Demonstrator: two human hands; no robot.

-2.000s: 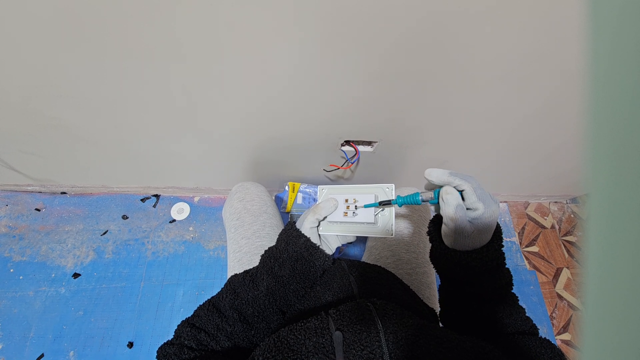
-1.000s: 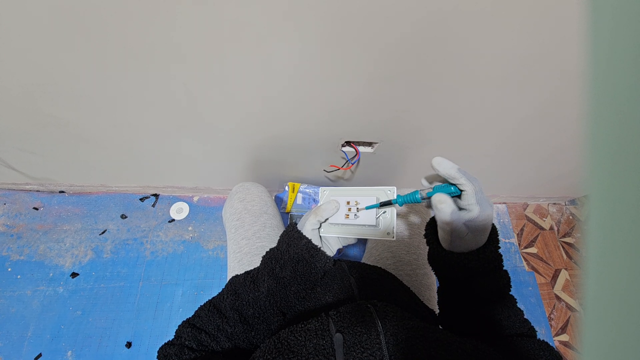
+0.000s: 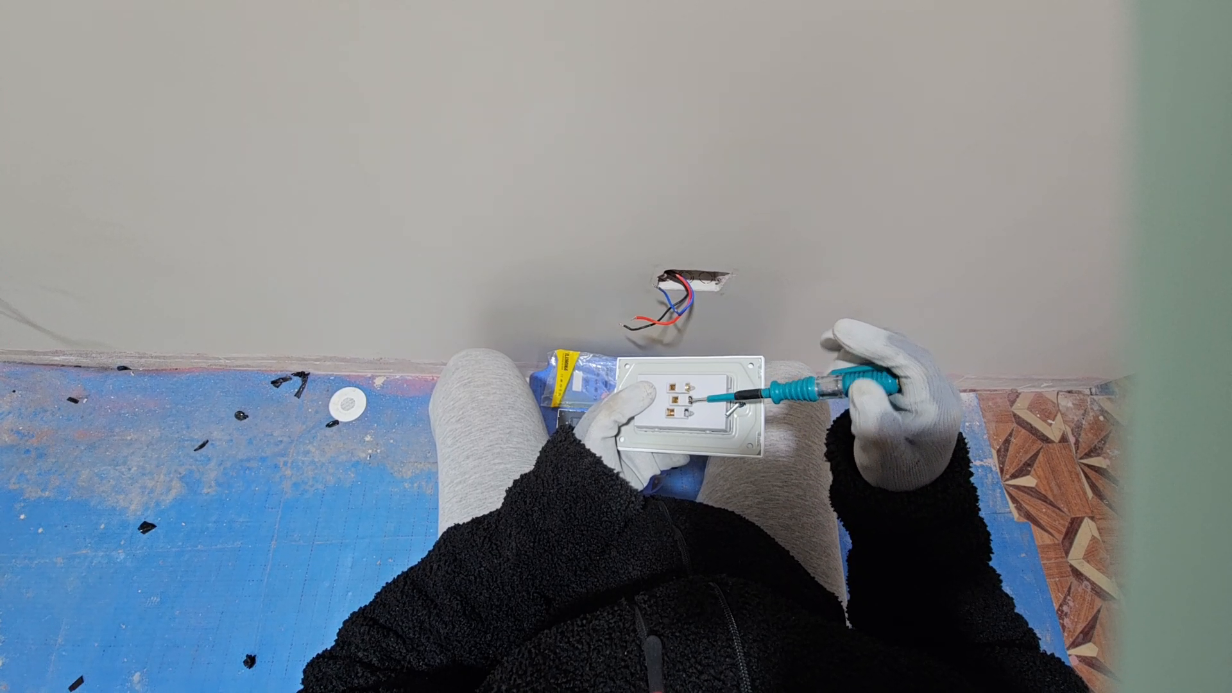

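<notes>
My left hand [image 3: 626,435], in a white glove, grips the left edge of a white electrical faceplate [image 3: 741,438], whose back with several brass terminals faces me. In my gloved right hand [image 3: 895,404] is a teal screwdriver [image 3: 794,390], held by its handle between thumb and fingers. Its tip is at a terminal near the middle of the plate's back. Above the plate, red, blue and black wires [image 3: 679,303] hang from a rectangular wall box opening [image 3: 707,281]; some ends look stripped.
A plastic packet with a yellow label [image 3: 565,377] lies left of the plate, between my knees. Blue sheeting [image 3: 241,577] covers the floor, with a white disc [image 3: 347,404] and black scraps on it. Patterned wood-look flooring [image 3: 1059,500] shows at right. A green vertical edge [image 3: 1179,346] stands far right.
The fingers of my right hand have shifted around the screwdriver handle. The plate stays in my left hand, with the screwdriver tip still at its terminals.
</notes>
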